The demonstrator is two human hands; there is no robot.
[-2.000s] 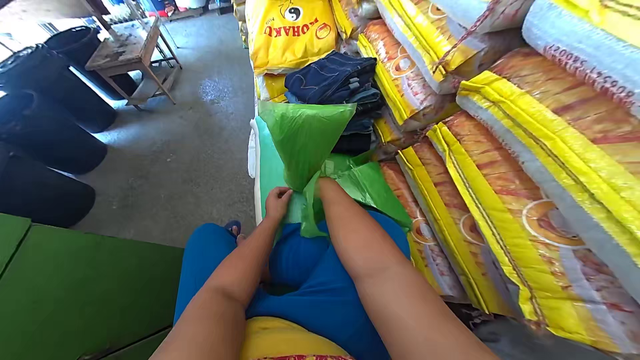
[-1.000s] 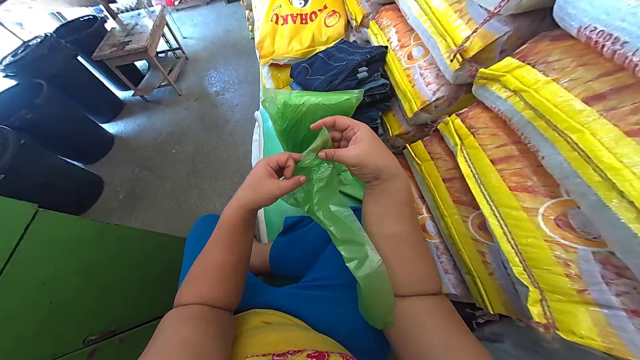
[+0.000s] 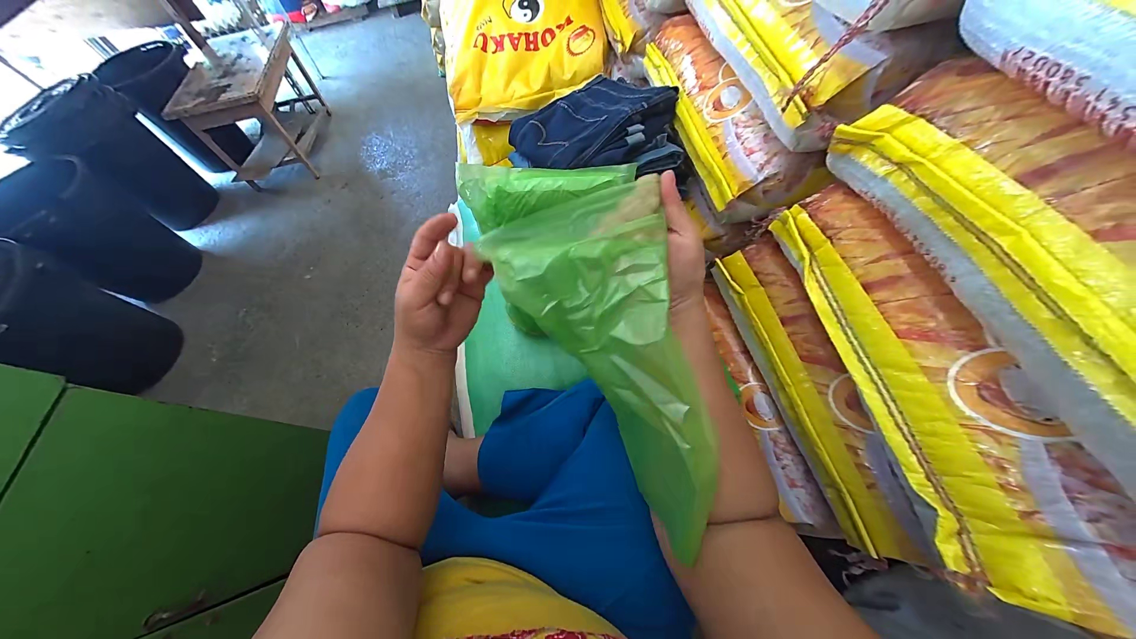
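Note:
A thin green plastic bag (image 3: 612, 311) hangs between my hands, its mouth end raised and its long lower part draped down over my right forearm. My right hand (image 3: 679, 235) is partly inside or behind the bag's top edge, fingers seen dimly through the film, thumb outside. At the bag's left corner, my left hand (image 3: 439, 284) has its fingers curled and seems to pinch that corner. Behind it, another green plastic piece (image 3: 541, 186) lies on a pale green sack (image 3: 524, 364) before my crossed legs.
Folded dark jeans (image 3: 595, 120) lie by a yellow printed sack (image 3: 524, 53). Stacked printed sacks (image 3: 905, 355) line the right side. Left are dark bins (image 3: 80, 311), a wooden table (image 3: 235, 80) and a green cabinet (image 3: 160, 506); concrete floor (image 3: 293, 293) lies between.
The green bag, bunched narrowly between my fingertips one second ago, is now spread wider. My hands have moved apart, after being low near my lap two seconds ago.

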